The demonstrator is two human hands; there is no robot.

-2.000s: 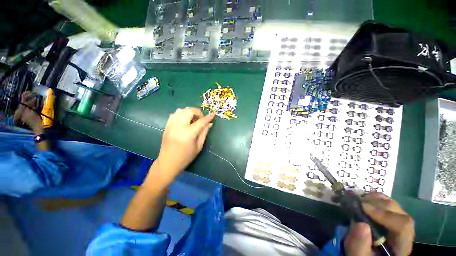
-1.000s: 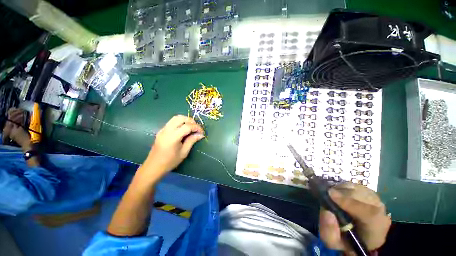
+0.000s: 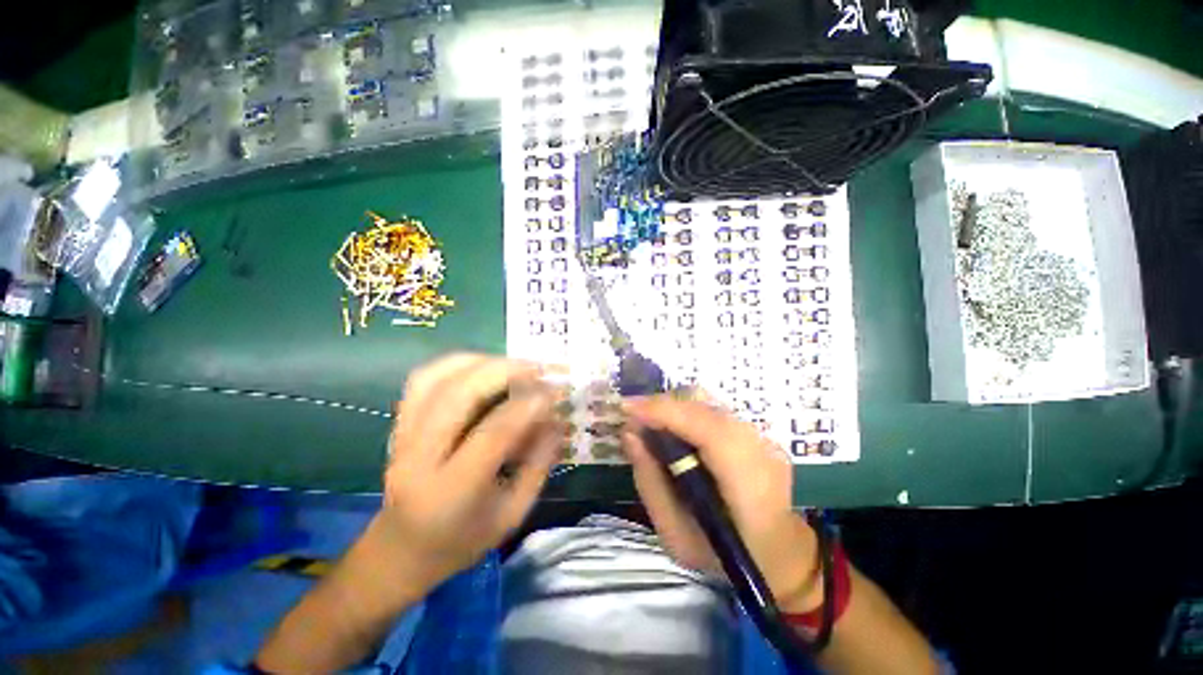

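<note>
My right hand holds the soldering iron like a pen. The iron's metal tip points up-left, at the lower edge of the cluster of small blue circuit boards on the white sheet. My left hand is over the sheet's lower left edge, fingers bent together and blurred, close to the iron's grip. I cannot tell if a small piece is between its fingertips. A loose pile of gold and white flex strips lies on the green mat, left of the sheet.
A black fan stands over the sheet's top right. A white box of small metal parts is at the right. A clear blister tray is at the upper left, clear bags at the left. A thin wire crosses the mat.
My left hand has moved from beside the strip pile to the sheet's lower edge, near my right hand. The iron's tip has moved up to the blue boards. The view has shifted right.
</note>
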